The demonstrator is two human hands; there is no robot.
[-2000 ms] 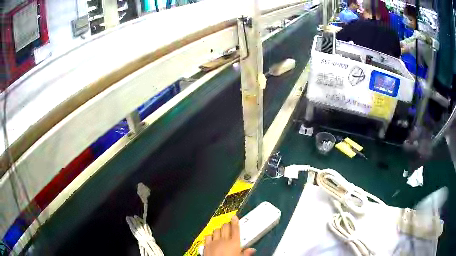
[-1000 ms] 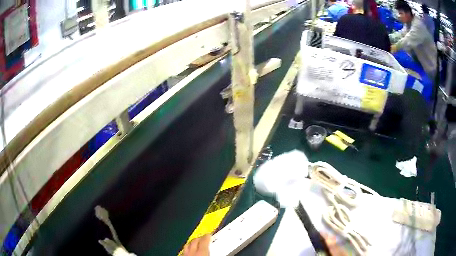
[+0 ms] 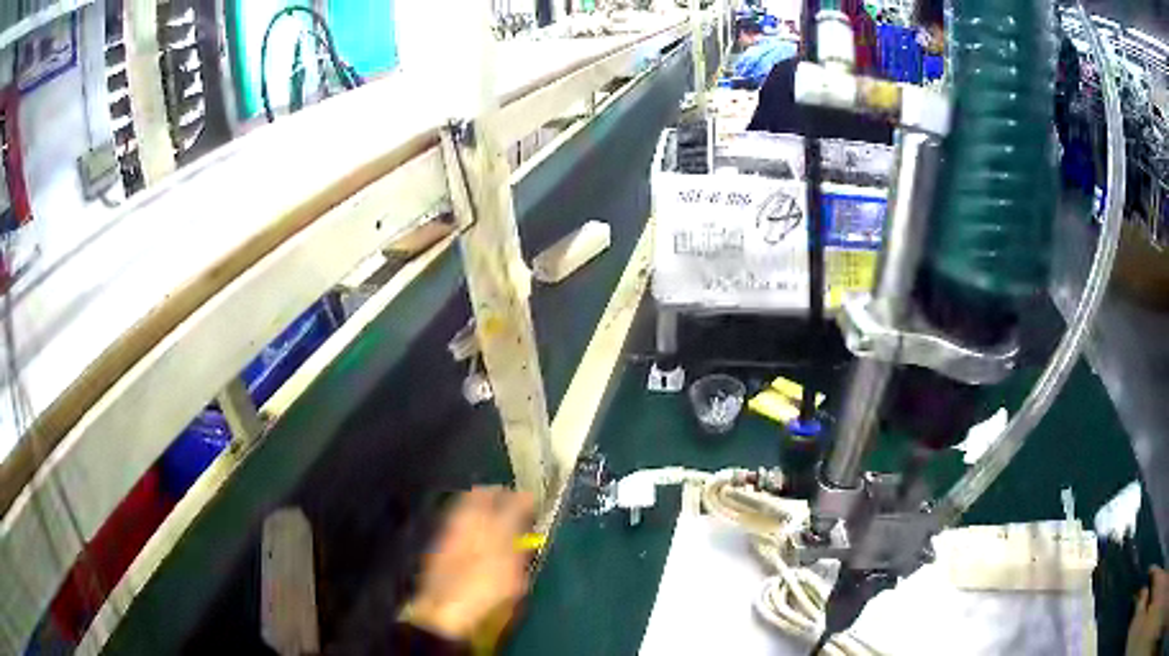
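The power screwdriver [image 3: 994,167] hangs in front of the white work pad [image 3: 692,577], its metal tip over the cord area. A cream power strip [image 3: 1019,559] lies on the pad, with its coiled power cord [image 3: 785,602] and plug [image 3: 632,490] to the left. My left hand [image 3: 472,564] is blurred over the conveyor's near edge; its grip is unclear. Another strip [image 3: 290,583] lies on the belt, apart from it. My right hand [image 3: 1147,622] is cut off by the right edge; its grip is hidden. The mallet's white head [image 3: 1119,510] shows above it.
A conveyor belt [image 3: 385,436] with a frame post [image 3: 510,333] runs at left. A white box unit [image 3: 731,237], clear cup [image 3: 717,402], yellow pieces [image 3: 776,401] and crumpled tissue [image 3: 983,436] are behind the pad. A clear feed tube [image 3: 1090,308] loops at right. A person sits beyond.
The mallet has moved from the pad's left side to the far right. The strip under my left hand has left the bench edge; a strip now lies on the belt. The screwdriver has come into view.
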